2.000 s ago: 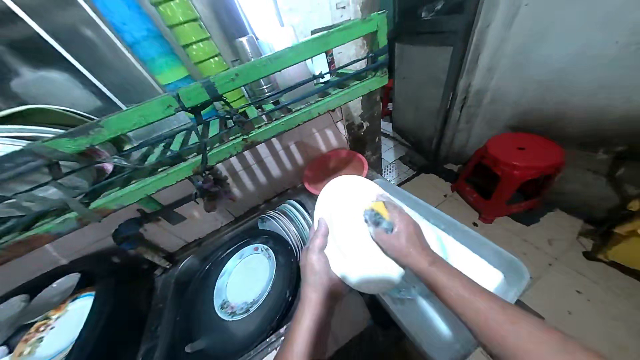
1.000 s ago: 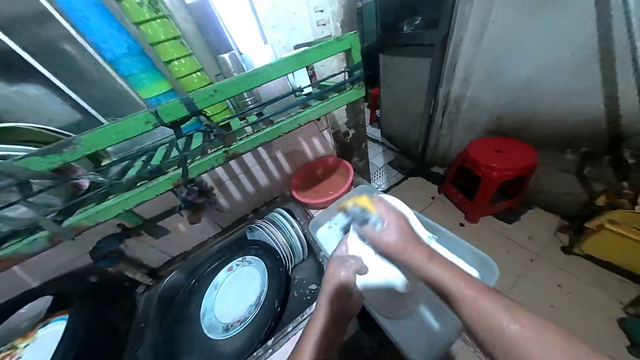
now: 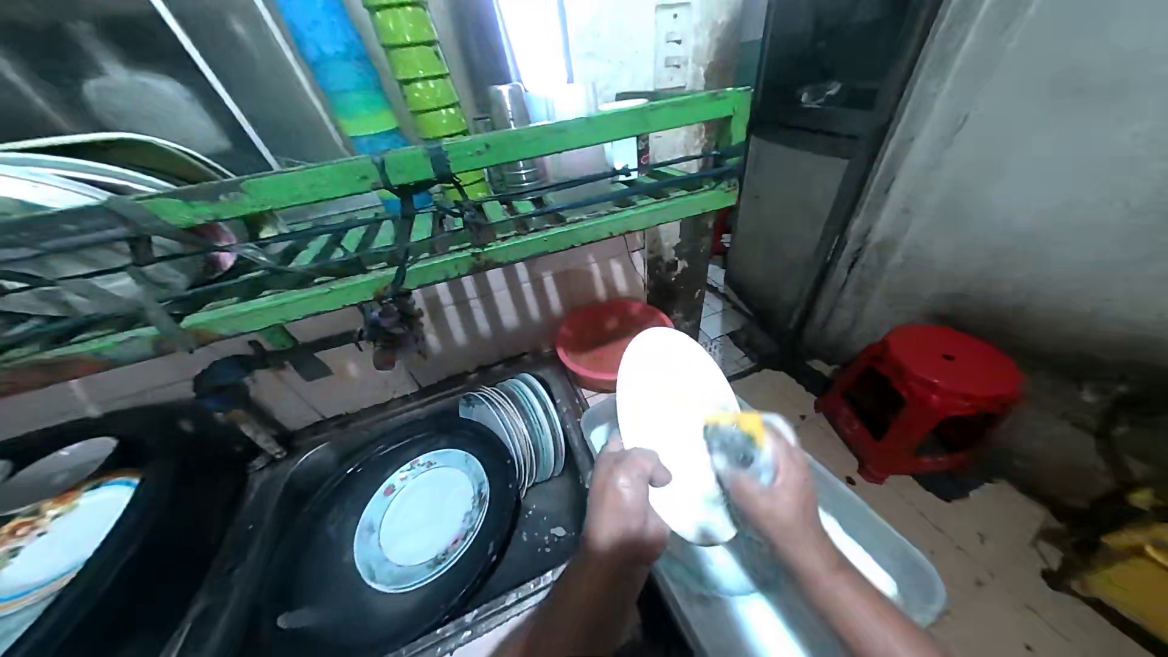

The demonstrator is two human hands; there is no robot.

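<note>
A white oval plate (image 3: 671,411) is tilted up over a translucent plastic tub (image 3: 912,557). My left hand (image 3: 628,502) grips its lower left edge. My right hand (image 3: 776,484) holds a yellow and grey scrubbing sponge (image 3: 737,440) against the plate's right side. To the left, a floral-rimmed plate (image 3: 424,520) lies in a round black basin (image 3: 310,557). Several plates (image 3: 529,429) stand on edge in a row beside that basin. A red plastic basin (image 3: 607,342) sits behind the tub.
A green wooden rack (image 3: 584,132) with stacked cups and dishes runs across the back above a faucet (image 3: 242,406). More plates (image 3: 68,538) are in a black basin at far left. A red plastic stool (image 3: 926,392) stands on the tiled floor at right.
The white plate has turned from facing more broadly toward the view to a narrower, more upright tilt. The sponge in my right hand has moved down to the plate's right side.
</note>
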